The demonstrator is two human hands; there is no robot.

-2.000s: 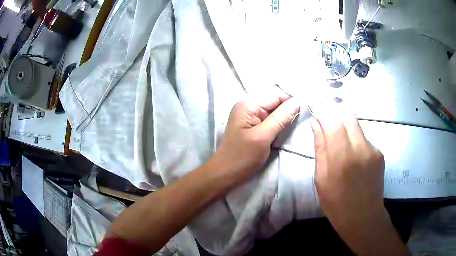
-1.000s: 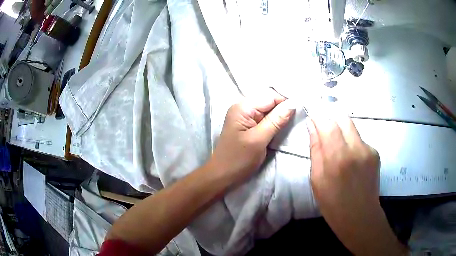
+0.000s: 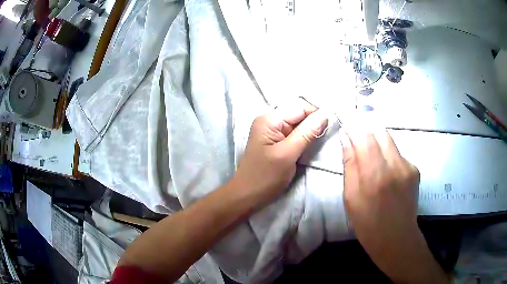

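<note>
The pale grey-white garment (image 3: 200,138) lies over the table and hangs over its front edge. My left hand (image 3: 281,141) pinches the cloth between thumb and fingers; a fine thread loop shows at the thumb tip. My right hand (image 3: 381,177) is closed close to the right of it, with a thin dark pointed tip at its fingertips; the rest of that tool is hidden and I cannot tell what it is. The cloth between the fingertips is washed out by glare.
The presser foot area (image 3: 364,64) is behind my hands. Slim pointed snips (image 3: 486,117) lie on the machine bed at the right. Ruler marks (image 3: 458,196) run along the front edge. A rounded machine part (image 3: 25,93) and brown table edging (image 3: 105,41) are at the left.
The view has shifted slightly, so the machine and snips appear further left. My hands stay close together on the cloth. The thread loop at my left thumb shows more clearly.
</note>
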